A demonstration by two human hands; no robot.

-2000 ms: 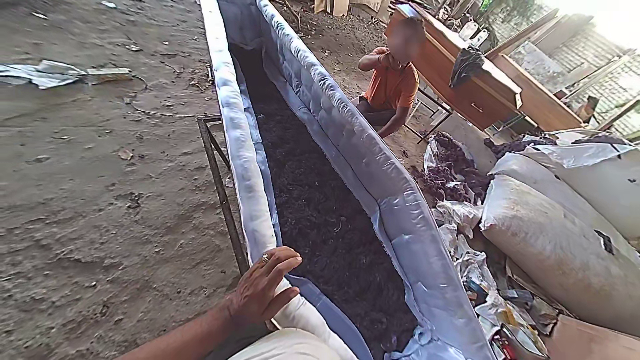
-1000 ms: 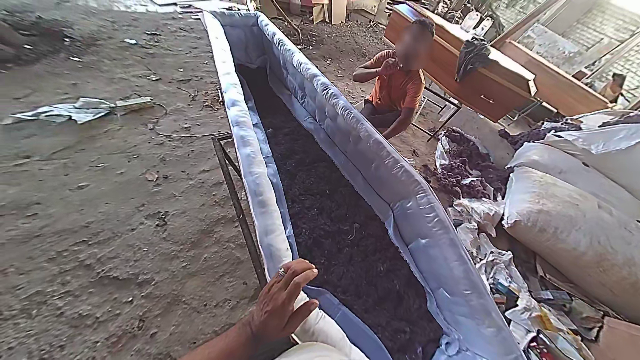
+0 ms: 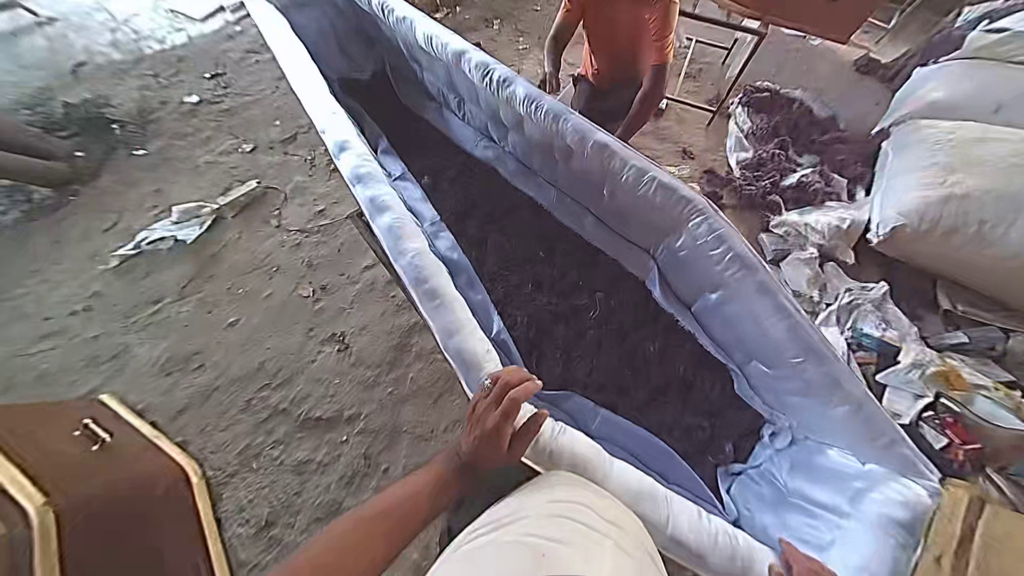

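Note:
A long coffin (image 3: 448, 308) stretches away from me, its rim and walls padded in pale blue satin. Dark loose fibre stuffing (image 3: 592, 304) covers its floor. My left hand (image 3: 500, 420), wearing a ring, rests on the padded near-side rim with its fingers apart and nothing in them. At the bottom edge, my right hand (image 3: 800, 560) shows only in part, touching the rim beside a pale blue satin pillow or padded cloth (image 3: 832, 496); whether it grips anything is hidden.
A person in an orange shirt (image 3: 620, 48) is beyond the coffin's far side. Full sacks (image 3: 952, 200), a bag of dark fibre (image 3: 788, 144) and plastic litter (image 3: 864, 320) lie right. A brown coffin (image 3: 120, 488) with a metal handle stands lower left. A torn wrapper (image 3: 180, 224) lies on the dirt.
The view has swung downward. My right hand has come into view at the bottom edge. The person in orange has lowered the hand that was raised near the face. My left hand remains on the rim.

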